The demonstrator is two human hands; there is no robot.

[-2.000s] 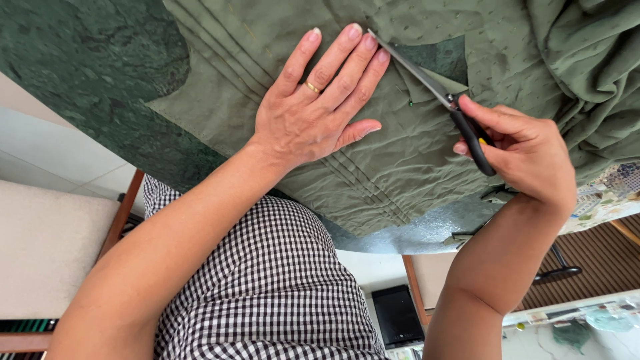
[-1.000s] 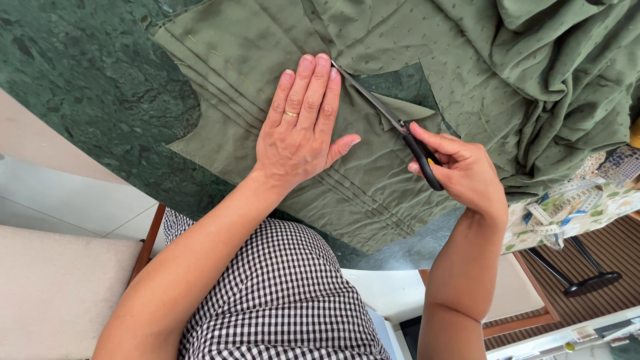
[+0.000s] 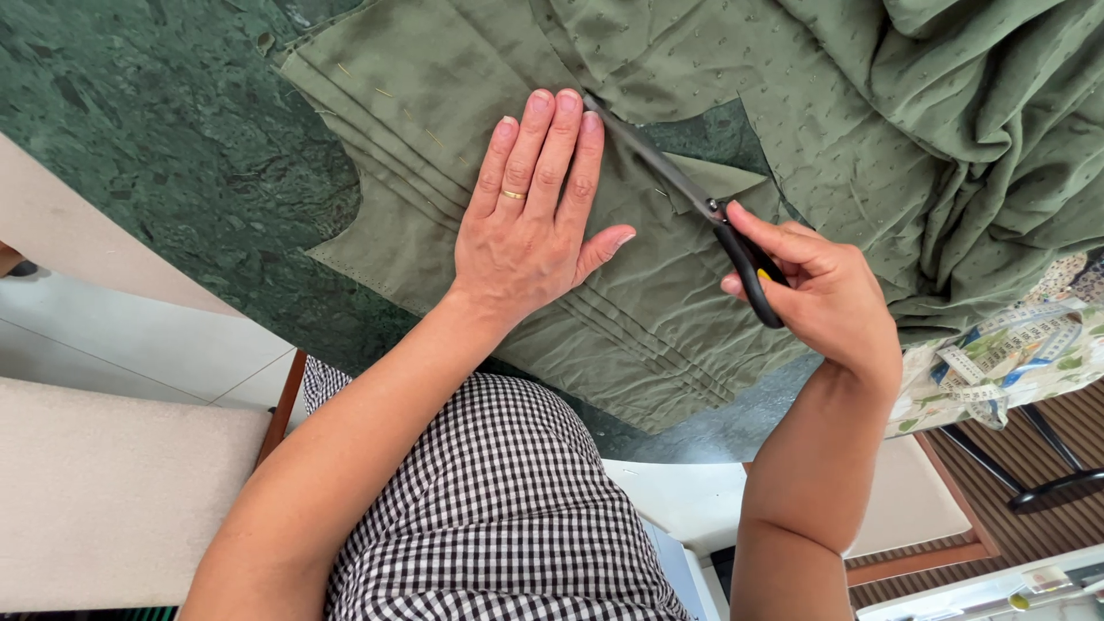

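Observation:
My left hand [image 3: 535,203], with a gold ring, lies flat on a green pleated fabric piece [image 3: 414,112]. My right hand [image 3: 819,276] grips the black handles of a pair of scissors [image 3: 664,164]. Their metal blades point up and left, with the tips beside my left fingertips at a cut edge of the cloth. A folded-over fabric corner [image 3: 716,179] and a pin lie by the blades. Dotted green fabric [image 3: 828,112] spreads beyond and bunches into folds at the right. Yellow thread stitches mark the pleated piece.
The round green marble table [image 3: 198,164] shows around the cloth. A measuring tape [image 3: 975,371] rests on patterned material at the right edge. Cushioned chairs [image 3: 112,492] stand at the lower left and lower right, near a striped rug [image 3: 1035,517].
The view has shifted over the table since two seconds ago. My left hand stays flat on the cloth and my right hand still holds the scissors, their tips remaining near my left fingertips.

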